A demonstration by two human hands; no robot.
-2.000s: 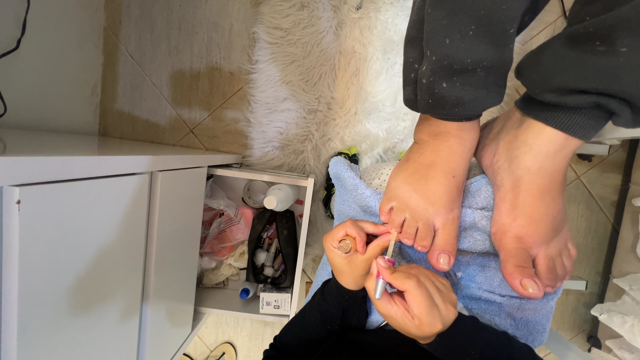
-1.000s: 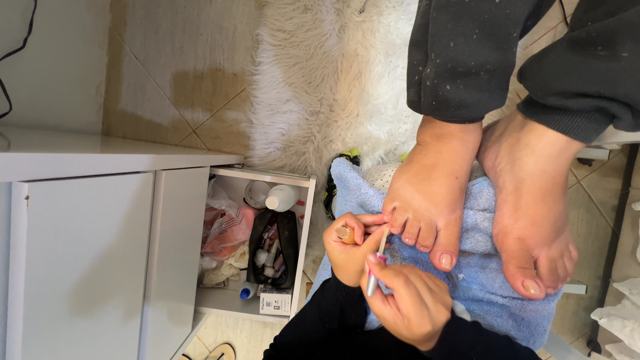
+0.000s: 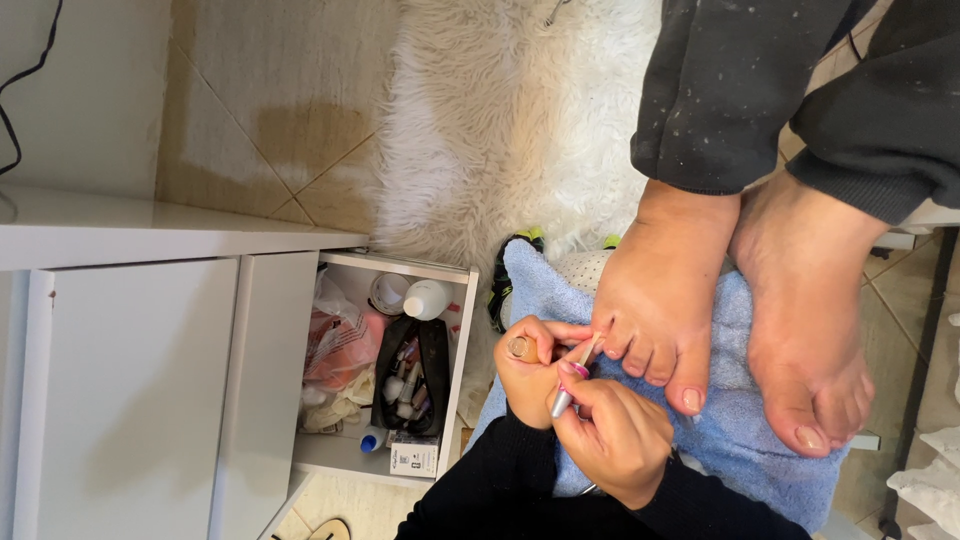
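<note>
My left hand (image 3: 531, 367) holds a small glass nail polish bottle (image 3: 523, 348) in its curled fingers, while its thumb and forefinger reach to the little toe of another person's foot (image 3: 656, 292). Between the fingertips of my right hand (image 3: 619, 435) is the silver and pink cap of a nail polish brush (image 3: 568, 390); the brush end points up at that little toe. Both of the person's feet rest on a light blue towel (image 3: 750, 420). The other foot (image 3: 806, 322) lies to the right. The big toenails look glossy.
At left, a white cabinet has an open drawer (image 3: 457, 375) holding a black pouch (image 3: 412, 375), a white bottle (image 3: 427, 300), plastic bags (image 3: 341, 337) and a small box (image 3: 414, 456). A white shaggy rug (image 3: 495, 127) covers the tiled floor behind the towel. Dark trouser legs (image 3: 712, 90) hang above the feet.
My right hand has shifted slightly with the brush, staying by the smaller toes. My left hand keeps hold of the bottle beside the foot.
</note>
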